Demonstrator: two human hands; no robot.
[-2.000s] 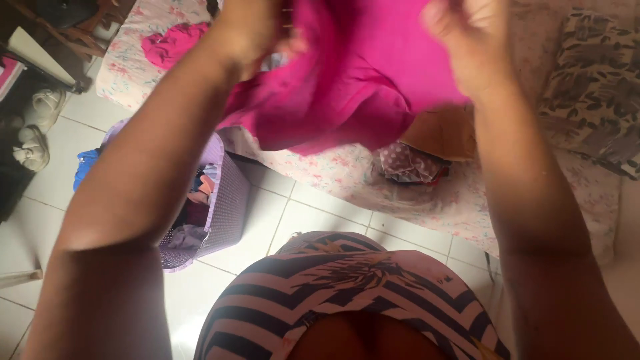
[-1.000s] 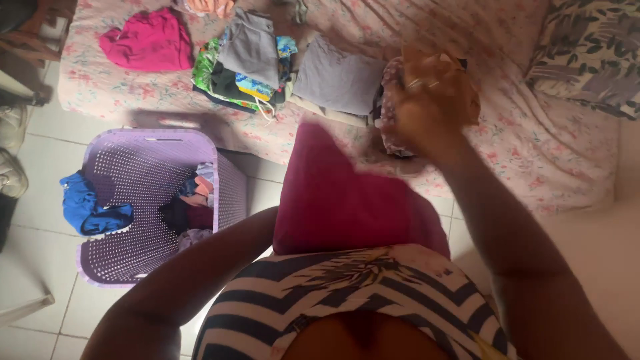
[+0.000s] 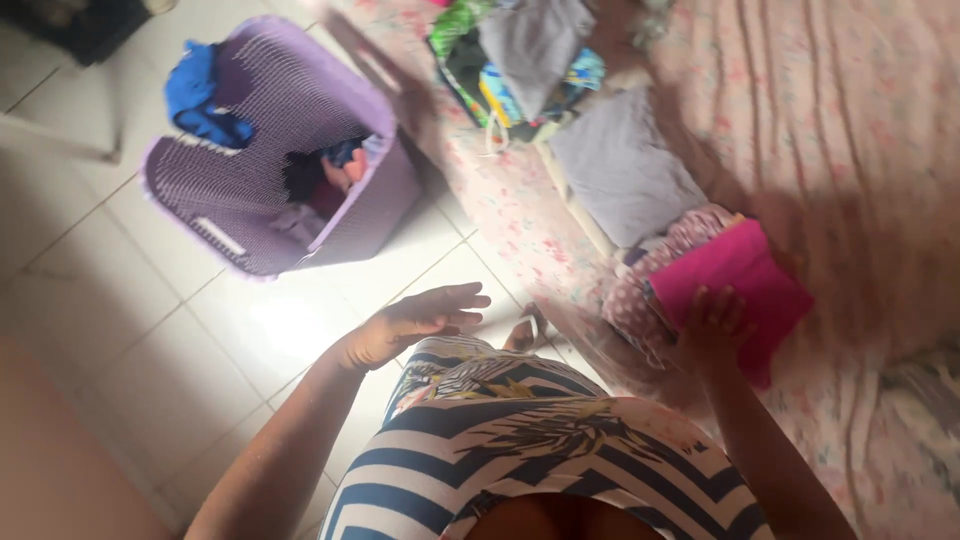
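Note:
My right hand (image 3: 712,326) lies spread on a folded magenta cloth (image 3: 739,289), which rests on a stack with a pink polka-dotted garment (image 3: 637,300) at the near edge of the bed. My left hand (image 3: 416,322) hangs over the floor in front of my body, its fingers apart and nothing in them. A pile of folded grey cloth (image 3: 626,161) adjoins the dotted garment. Beyond it lies another pile, with a grey garment (image 3: 536,45) over green, blue and yellow printed pieces.
A purple perforated plastic laundry basket (image 3: 397,187) stands on the white tiled floor (image 3: 142,247), several clothes inside. A blue garment (image 3: 195,94) hangs over its rim. The bed has a rumpled floral sheet (image 3: 517,217). My sandalled foot (image 3: 525,330) shows beside the bed.
The magenta cloth, held up in both hands two seconds ago and against my body one second ago, now lies folded on the stack. My left hand is off it. The view has turned.

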